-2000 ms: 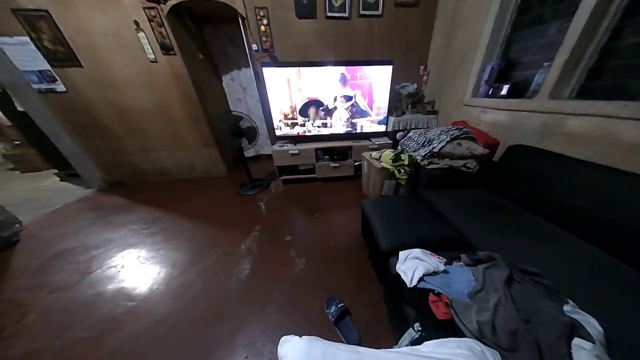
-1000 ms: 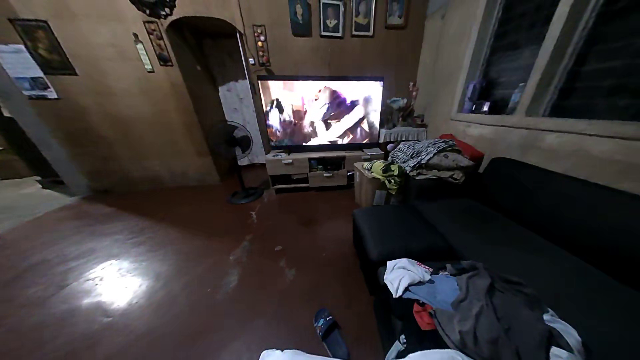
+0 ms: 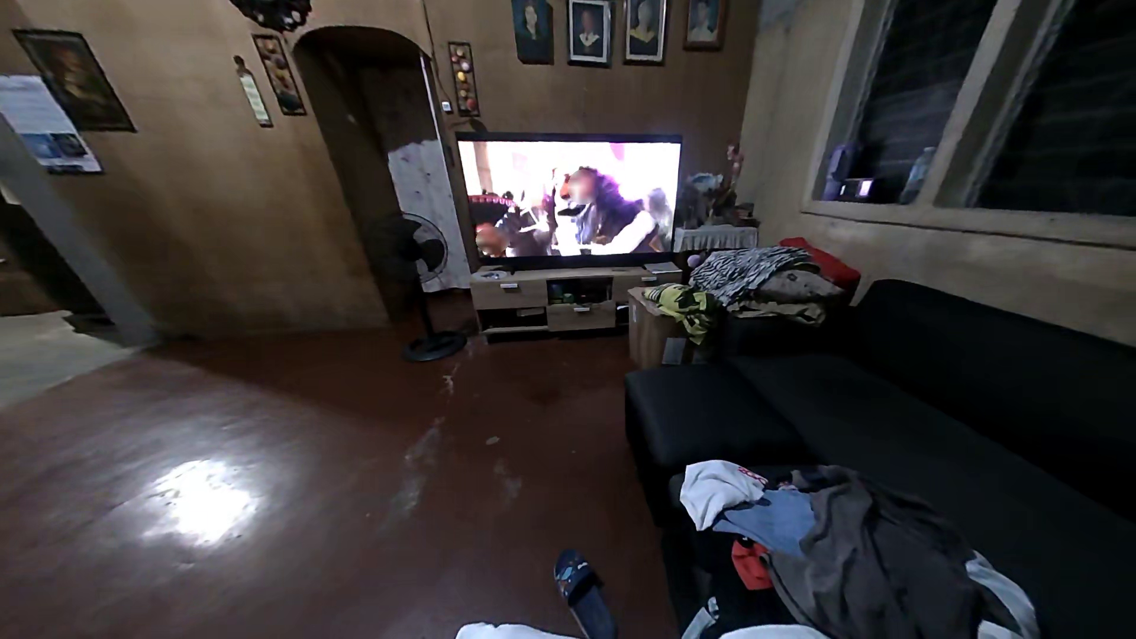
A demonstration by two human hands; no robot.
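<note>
Neither my left hand nor my right hand shows in the view. A heap of clothes lies on the near part of the black sofa (image 3: 941, 417), at the lower right. In it are a dark grey garment (image 3: 874, 550), a blue denim piece (image 3: 774, 522), a white cloth (image 3: 721, 493) and a red piece (image 3: 751, 564). White fabric (image 3: 506, 632) shows at the bottom edge. Beside the sofa, on the floor, is a dark slide sandal (image 3: 584, 590).
A lit television (image 3: 572, 200) stands on a wooden TV stand (image 3: 581, 315). Left of it is a black pedestal fan (image 3: 435, 346). More folded cloths (image 3: 754, 275) are piled by a cardboard box (image 3: 648, 333) at the sofa's far end. The red-brown floor (image 3: 311, 461) is shiny.
The view has tilted up a little, so the framed portraits on the wall show more fully. The television picture has changed. At the bottom edge, less of the white fabric is in view.
</note>
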